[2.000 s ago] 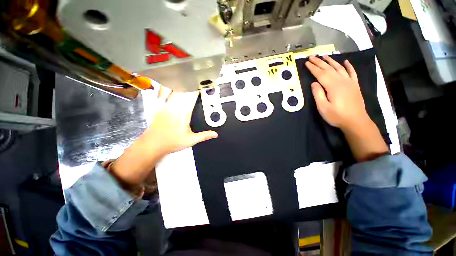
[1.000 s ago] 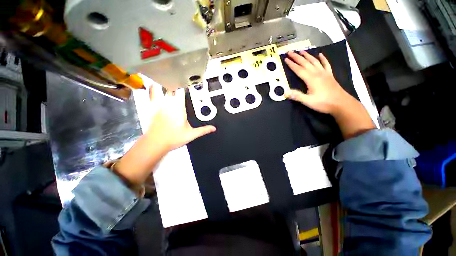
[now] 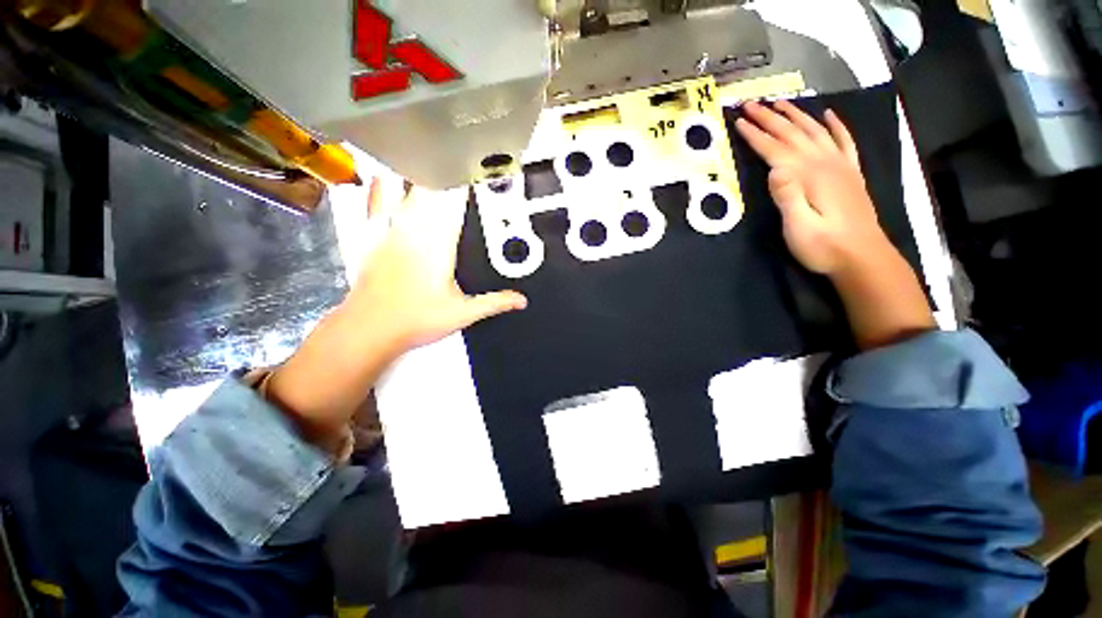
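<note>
A black fabric panel (image 3: 604, 326) lies flat on a bright white base sheet (image 3: 441, 447); two white rounded-square areas show near its lower edge. A yellow-and-white clamp plate (image 3: 653, 181) with round holes rests over the panel's far part. My left hand (image 3: 411, 272) lies flat at the panel's left edge, thumb spread over the fabric, fingertips beside the machine head. My right hand (image 3: 816, 187) lies on the panel right of the plate, fingers spread, thumb close to the fingers. Neither hand grips anything. The needle area is hidden.
The pale machine head (image 3: 471, 73) with a red logo stands above the plate. An orange-yellow rod (image 3: 320, 157) is left of it. A shiny metal table (image 3: 218, 290) is at left. A cardboard box (image 3: 1069, 519) and a blue bin (image 3: 1069, 417) are at the right edge.
My right thumb has moved away from the plate's right lobe and closer to the fingers. My left hand stays at the panel's left edge. The camera view has shifted slightly.
</note>
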